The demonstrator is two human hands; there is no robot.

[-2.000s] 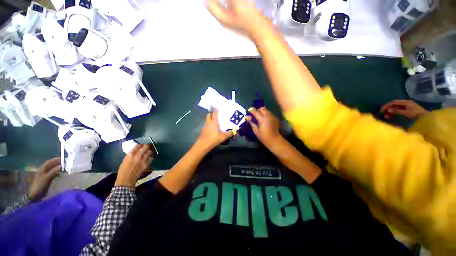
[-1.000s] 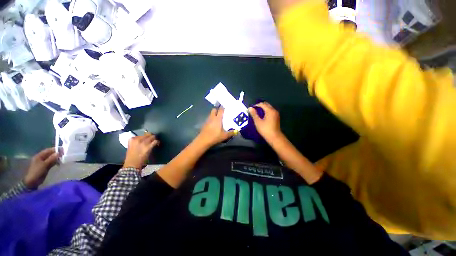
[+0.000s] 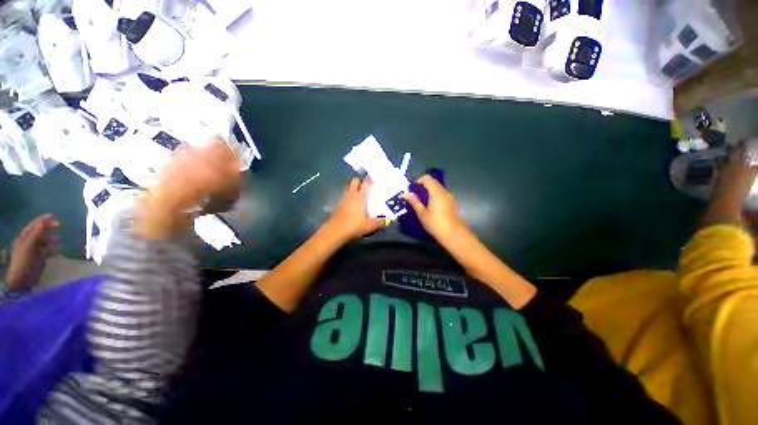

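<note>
A white security camera [image 3: 384, 184] with a dark square lens window is held over the mat in front of my chest, its flat bracket end pointing up-left and a short antenna sticking up. My left hand [image 3: 357, 212] grips its lower left side, with a yellow spot near the fingertips. My right hand [image 3: 434, 206] holds a crumpled dark purple cloth [image 3: 413, 222] against the camera's right side, with fingers at the lens window. The palm side of both hands is hidden.
White cameras [image 3: 66, 133] are piled at left. A neighbour's blurred hand [image 3: 195, 178] is over the pile's near edge. A thin pale stick [image 3: 306, 183] and white scrap [image 3: 216, 232] lie on the green mat [image 3: 532, 166]. More cameras [image 3: 573, 51] stand upper right. A yellow-sleeved person [image 3: 715, 274] is at right.
The yellow-sleeved arm has withdrawn from over the bench to the far right. The left neighbour's hand has risen from the white scrap toward the pile. My right fingers now reach over the lens window.
</note>
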